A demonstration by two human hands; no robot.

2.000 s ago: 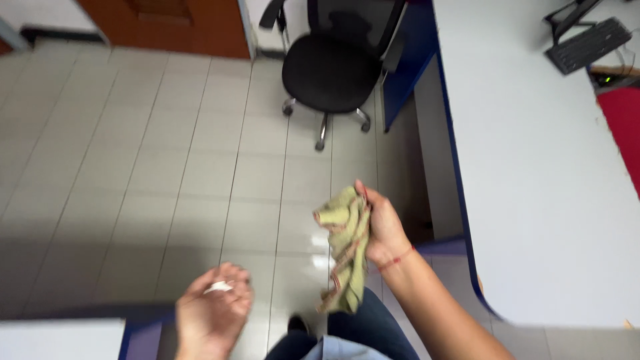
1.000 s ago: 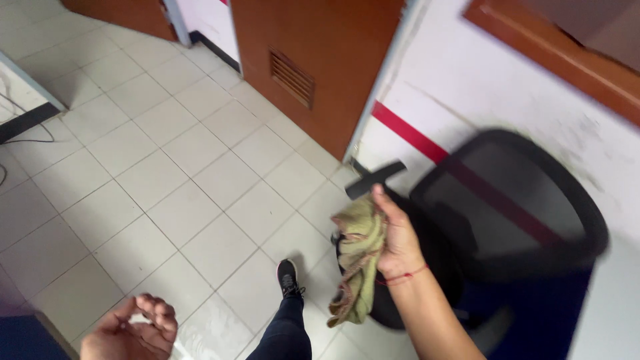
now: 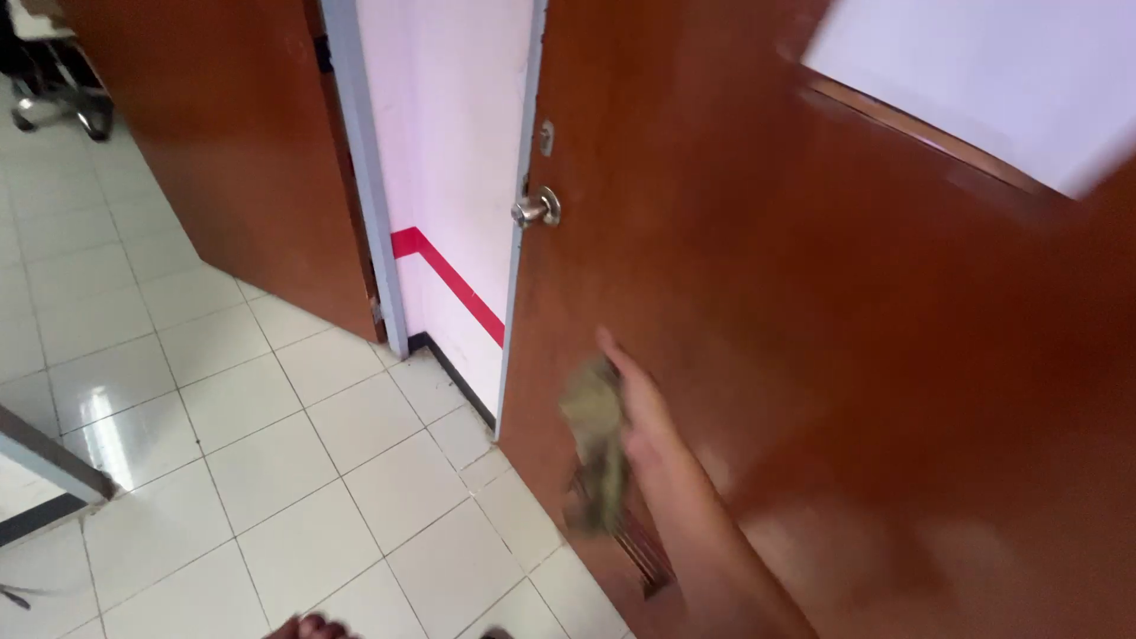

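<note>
A crumpled green cloth [image 3: 596,417] hangs from my right hand [image 3: 646,408], whose thumb points up along it; both are blurred. Behind them stands a brown wooden door [image 3: 799,311] with a round metal knob [image 3: 538,208] at its left edge, above and left of the cloth. Only the curled fingertips of my left hand [image 3: 315,627] show at the bottom edge. Whether that hand holds anything is hidden.
A second brown door [image 3: 231,151] stands at the upper left beside a grey frame [image 3: 364,177]. White floor tiles [image 3: 284,479] spread below. Another frame's base [image 3: 62,461] juts in at the left. Chair casters [image 3: 62,115] show at the top left.
The view has swung from the desk and office chair to the doors. My right hand keeps hold of the cloth. My left hand has dropped mostly out of view.
</note>
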